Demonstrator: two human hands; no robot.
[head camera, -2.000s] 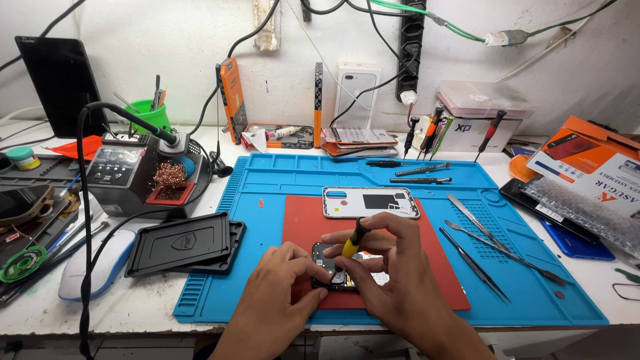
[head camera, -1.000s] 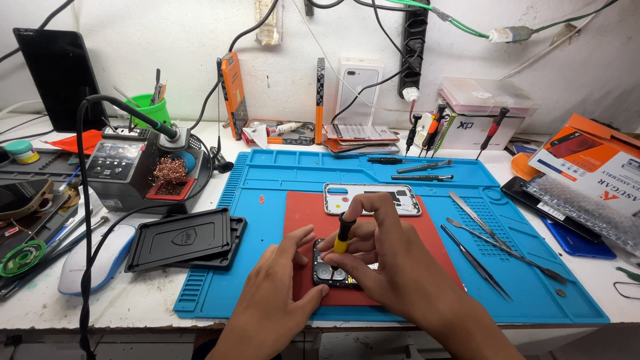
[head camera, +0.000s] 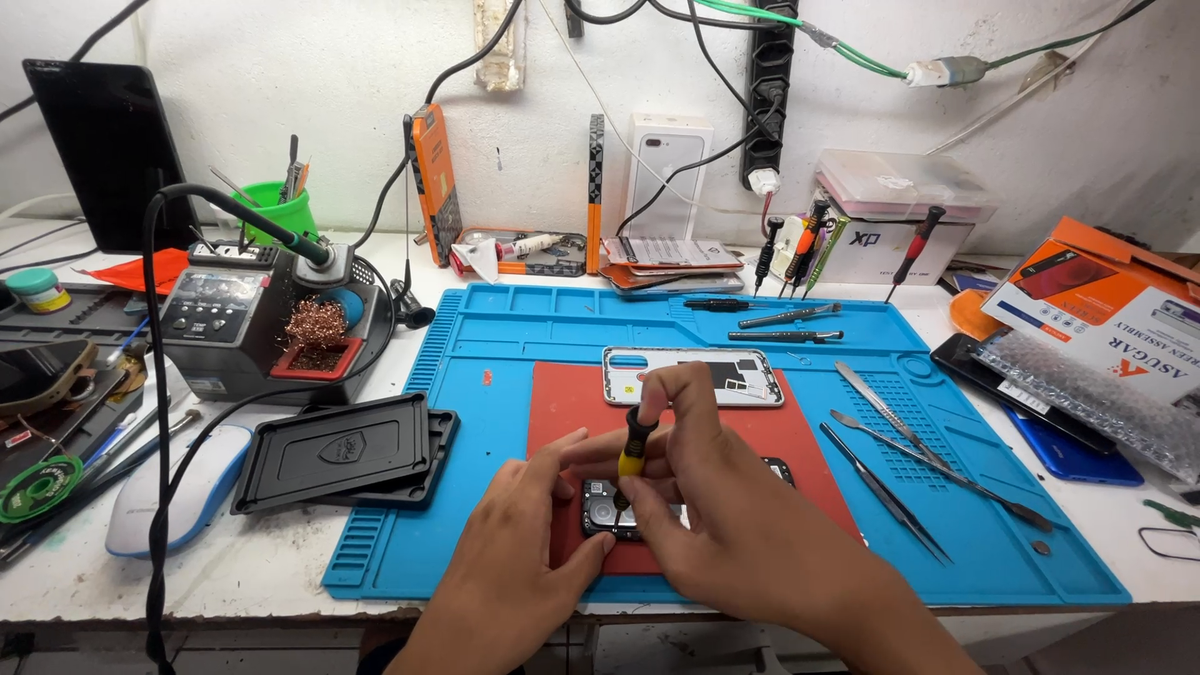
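Note:
An opened smartphone (head camera: 600, 514) lies on a red mat (head camera: 825, 469), its inner parts facing up and partly covered by my hands. My right hand (head camera: 717, 497) grips a yellow and black screwdriver (head camera: 633, 459), upright, its tip at the phone's left part, with the index finger over its cap. My left hand (head camera: 525, 534) is at the phone's left end, thumb by the lower edge and fingers spread around the upper side; nothing is seen gripped in it. Just behind lies a phone's white back cover (head camera: 694, 349), inner side up.
On the blue silicone mat (head camera: 487, 469), tweezers (head camera: 881, 492) and a metal spudger (head camera: 947, 469) lie at right. Black trays (head camera: 333, 450), a computer mouse (head camera: 178, 487) and a soldering station (head camera: 225, 319) stand left. Several screwdrivers (head camera: 806, 248) stand behind; boxes (head camera: 1106, 319) are at right.
The screwdriver has gone from tilted to more upright, with my right index finger now over its cap. My left fingers have shifted on the phone's left side.

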